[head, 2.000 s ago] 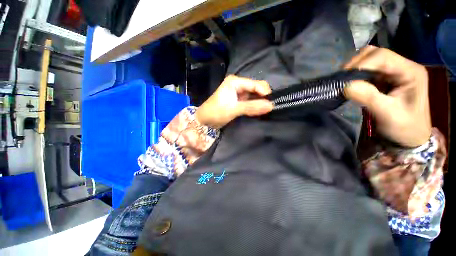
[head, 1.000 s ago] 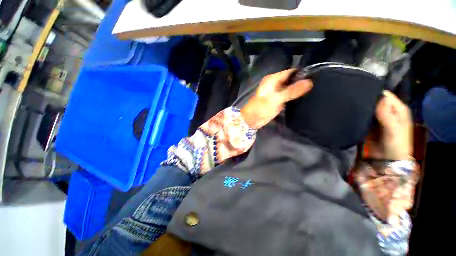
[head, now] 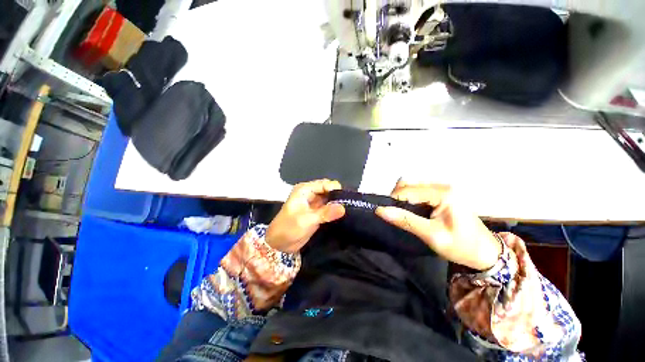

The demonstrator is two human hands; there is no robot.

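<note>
A black work piece point(head: 385, 223) with a short black-and-white ribbed strip point(head: 359, 204) along its top edge is held at the table's front edge. My left hand point(head: 304, 216) pinches its left end between thumb and fingers. My right hand point(head: 447, 222) pinches its right end. The lower part of the piece merges with the dark apron point(head: 353, 325). A flat black panel point(head: 325, 153) with rounded corners lies on the table just beyond my left hand. The needle area point(head: 385, 71) of the sewing machine is further back, lit by a lamp.
A stack of cut panels point(head: 180, 131) and a lumpier black bundle point(head: 146, 78) lie at the table's left. A dark rounded item point(head: 509, 49) sits under the machine arm point(head: 608, 60). Tools point(head: 621, 138) lie at right. A blue bin point(head: 131, 283) stands lower left; a red-brown box point(head: 109, 37) is beyond.
The view has risen from lap to tabletop and machine. The black piece, shown broad side up one second ago, is now held edge-up by both hands at the table edge.
</note>
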